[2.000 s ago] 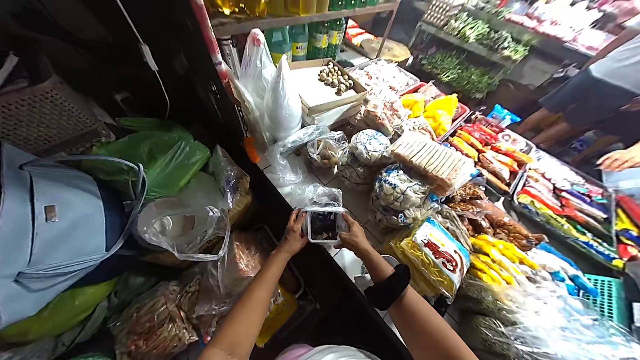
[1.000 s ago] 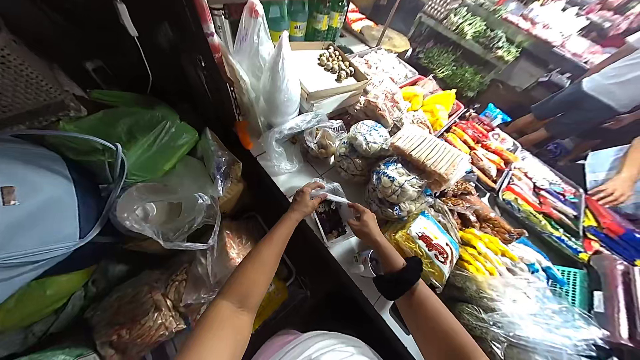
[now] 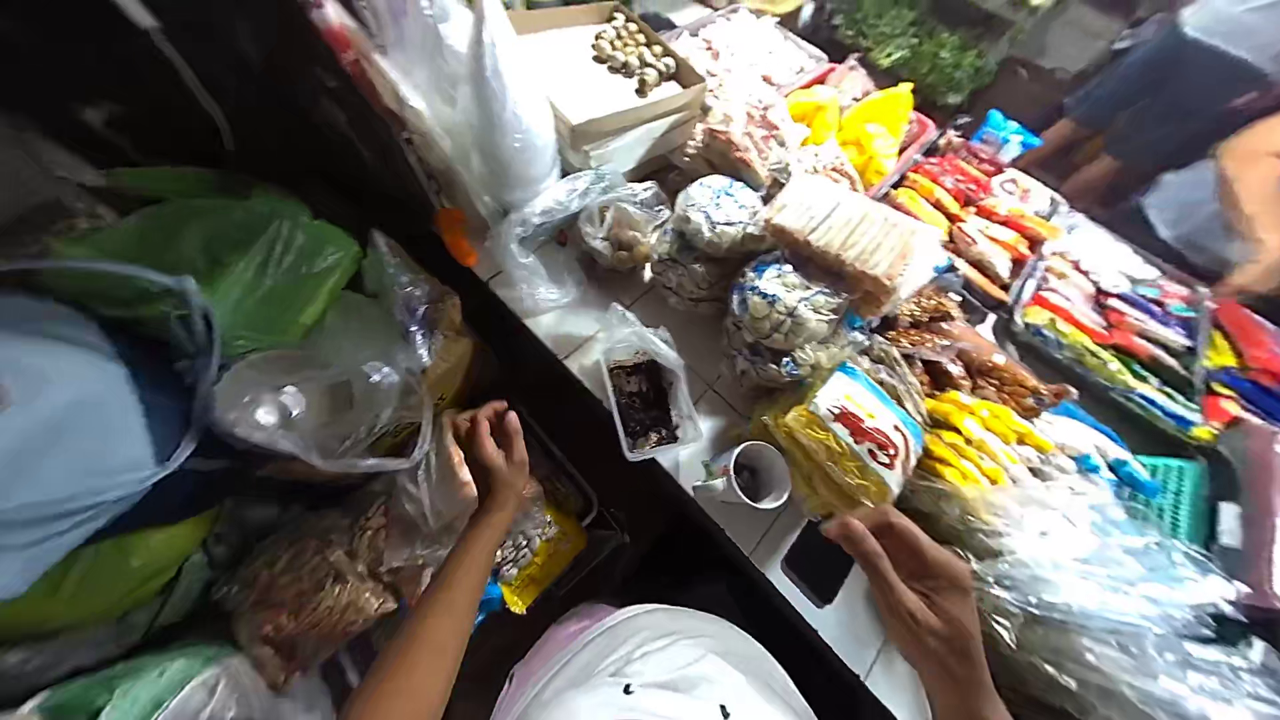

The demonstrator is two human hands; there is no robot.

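My left hand [image 3: 495, 450] is raised above plastic bags of goods at the left, fingers loosely bent, holding nothing that I can see. At the counter's near edge, my right hand [image 3: 905, 570] has its thumb and index finger at the top end of a dark smartphone [image 3: 818, 562]; whether it grips the phone is unclear. A white mug [image 3: 748, 475] stands just up the counter from the phone. Beyond the mug sits a clear plastic container [image 3: 650, 395], open-topped, with dark contents and a plastic bag at its far end.
White tiles [image 3: 570, 330] cover the counter. Bagged goods, a yellow noodle-like pack [image 3: 850, 440] and a box [image 3: 630, 110] with small eggs crowd it. A green plastic bag [image 3: 240, 260] and a clear bag [image 3: 320, 410] lie left. Another person's arm [image 3: 1250, 205] shows upper right.
My hands held the container two seconds ago; now it stands on the counter, out of both hands. My left hand has moved left over the bags, and my right hand to the phone.
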